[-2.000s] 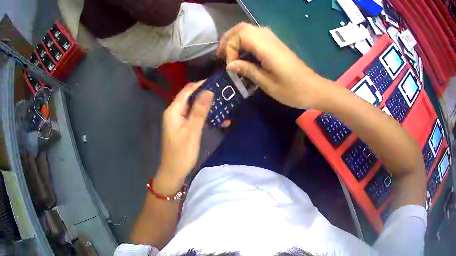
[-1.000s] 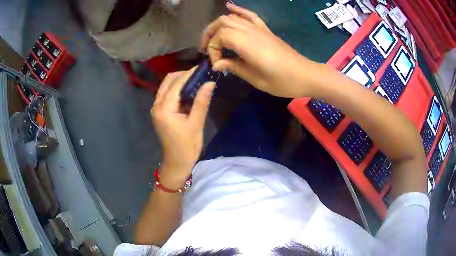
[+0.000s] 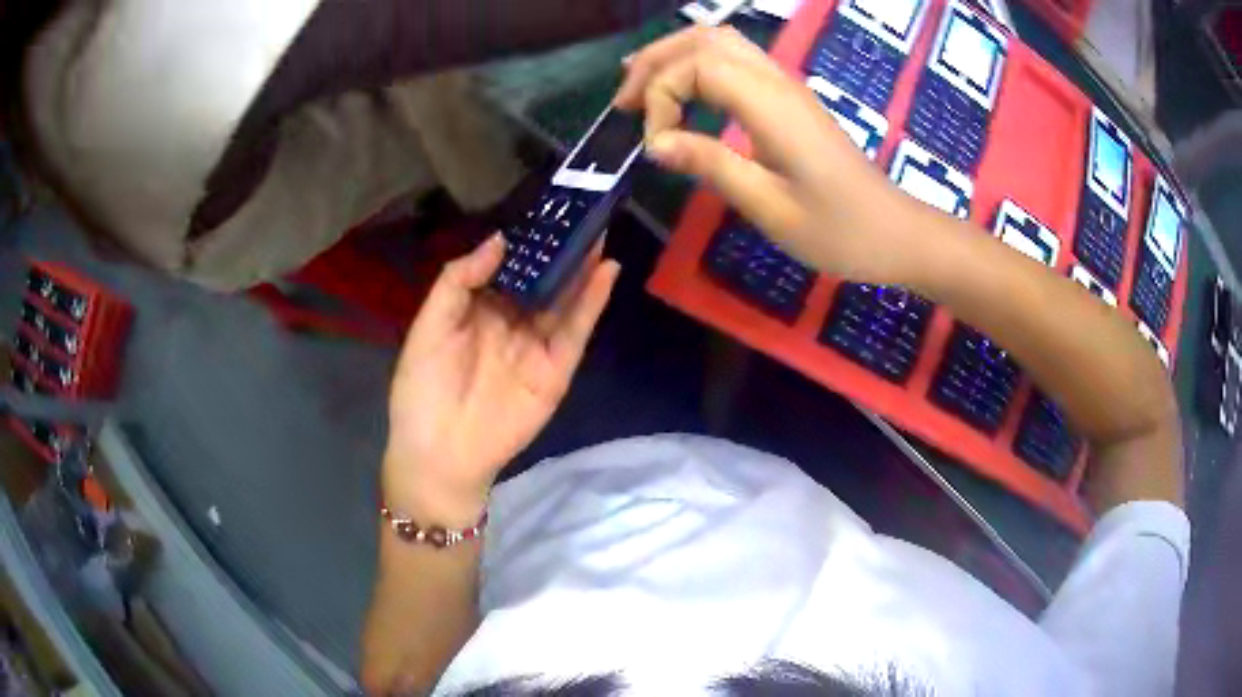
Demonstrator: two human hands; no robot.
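A dark navy keypad phone (image 3: 552, 225) with a white frame round its black screen is held tilted, keys up, in front of me. My left hand (image 3: 484, 361) grips its lower end, thumb and fingers on opposite sides. My right hand (image 3: 722, 116) is at the phone's upper end, fingers bent around the screen edge; whether they grip or only touch it is hard to tell. The red phone tray (image 3: 1028, 130) lies to the right with several phones in its slots, some screens lit. One slot holds no phone. My right forearm hides part of the tray.
A person in light clothing (image 3: 102, 123) is close at the upper left, beside a red stool (image 3: 361, 279). A red tray of dark items (image 3: 61, 334) stands far left. A loose phone (image 3: 1222, 347) lies right of the tray. A grey ledge (image 3: 204, 552) runs along the lower left.
The phone has turned from edge-on so its keypad and black screen show. My left hand has opened up beneath it. The view has shifted, with the tray now further left and its empty slot visible.
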